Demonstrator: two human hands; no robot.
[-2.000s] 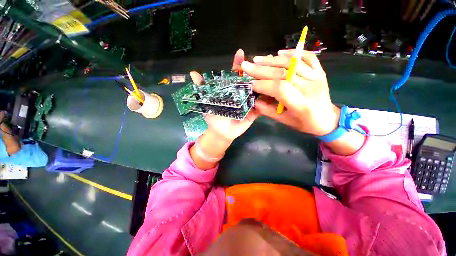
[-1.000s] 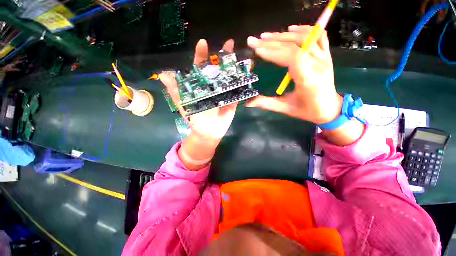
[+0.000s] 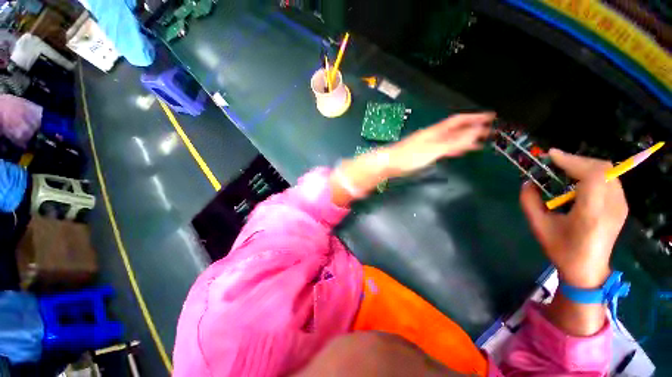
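Observation:
The stacked board assembly (image 3: 527,160) is tilted between my hands, its two boards seen edge-on with a gap. My right hand (image 3: 578,210) grips its near right end with thumb and fingers and also holds the yellow marking tool (image 3: 615,174). My left hand (image 3: 457,136) is blurred, its fingers stretched to the assembly's left end; whether they touch or grip it is unclear. A small circuit board (image 3: 383,121) lies flat on the green mat, and another green board (image 3: 368,151) is partly hidden by my left forearm.
The pen cup (image 3: 331,94) and an orange-tipped item (image 3: 382,86) stand behind the small board. The dark conveyor (image 3: 435,37) runs along the back with boards on it. A black foam sheet (image 3: 243,199) with boards is left of my arm. Papers lie beneath my right wrist.
The view has swung left and tilted. The assembly has moved off my left palm, away to the right, and my right hand has closed on it. My left arm now stretches across the mat.

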